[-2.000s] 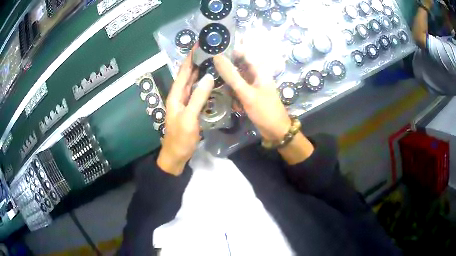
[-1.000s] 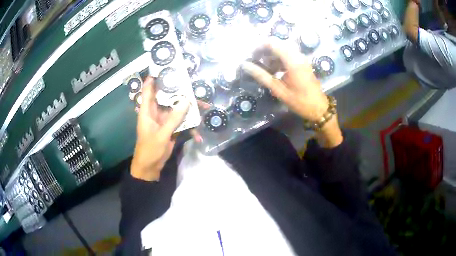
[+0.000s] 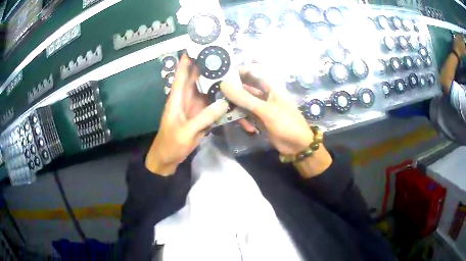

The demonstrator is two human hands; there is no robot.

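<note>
My left hand (image 3: 179,122) is around the left side of a long grey multi-pocket housing (image 3: 205,87), which is held upright above the tray's near left corner. Black ring parts (image 3: 213,62) with pale centres show in its seats. My right hand (image 3: 273,114), with a beaded bracelet, is at the housing's lower right side, its thumb and fingers on or beside the lowest visible ring. Both thumbs meet near that ring; whether the right hand holds a separate ring is hidden. The clear blister tray (image 3: 352,120) with rows of rings lies behind, with strong glare.
A filled housing (image 3: 169,71) lies on the green belt, partly behind my left hand. Scalloped strips (image 3: 144,34) lie farther up the belt. A block of slim rods (image 3: 88,114) and stacked ring trays (image 3: 33,142) are at left. A person's arm (image 3: 449,63) and a red bin (image 3: 420,196) are at right.
My right hand has come back left from over the tray to the housing. The housing and my left hand have shifted right. The camera view has turned a little.
</note>
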